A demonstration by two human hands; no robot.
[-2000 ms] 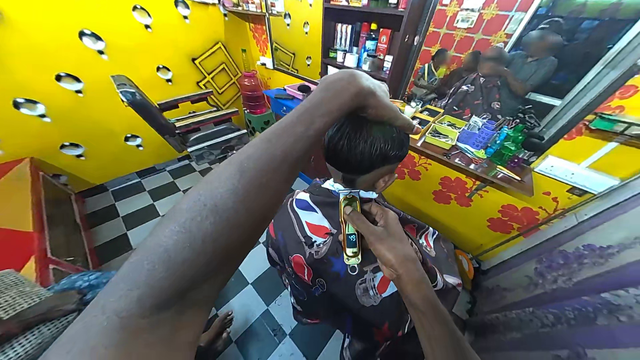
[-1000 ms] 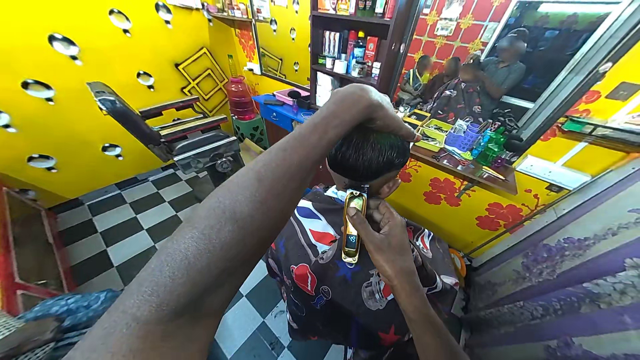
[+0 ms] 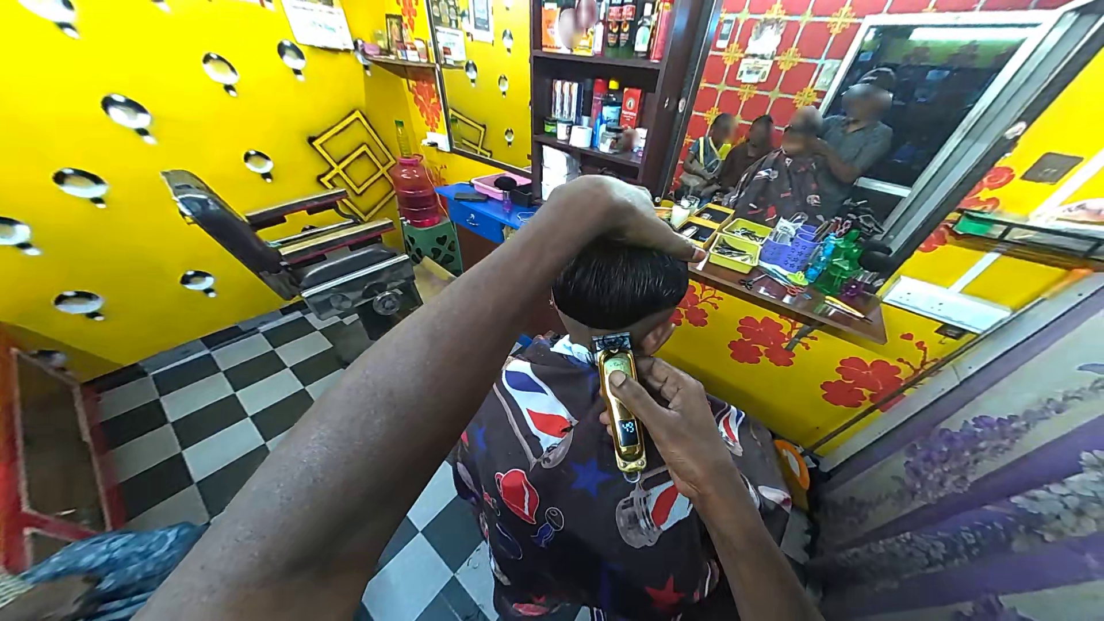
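Observation:
A seated person with short dark hair [image 3: 619, 285] faces away from me, draped in a black barber's cape [image 3: 569, 483] printed with poles, stars and other motifs. My left hand [image 3: 625, 211] rests on top of the head, fingers bent over it toward the right. In my right hand [image 3: 673, 414] is a gold cordless hair clipper [image 3: 623, 405], upright, thumb on its front, its blade at the nape just under the hairline. A white neck strip [image 3: 576, 350] shows at the cape's collar.
A counter [image 3: 811, 306] with yellow trays [image 3: 735, 250] and a purple basket [image 3: 789, 248] lies beyond the head at right. An empty barber chair [image 3: 345, 267] stands at left. A purple curtain [image 3: 975, 509] hangs close on the right; another person's arm shows at lower left.
The clipper stays at the nape in my right hand, and my left hand remains on the head. No plain change in either grip.

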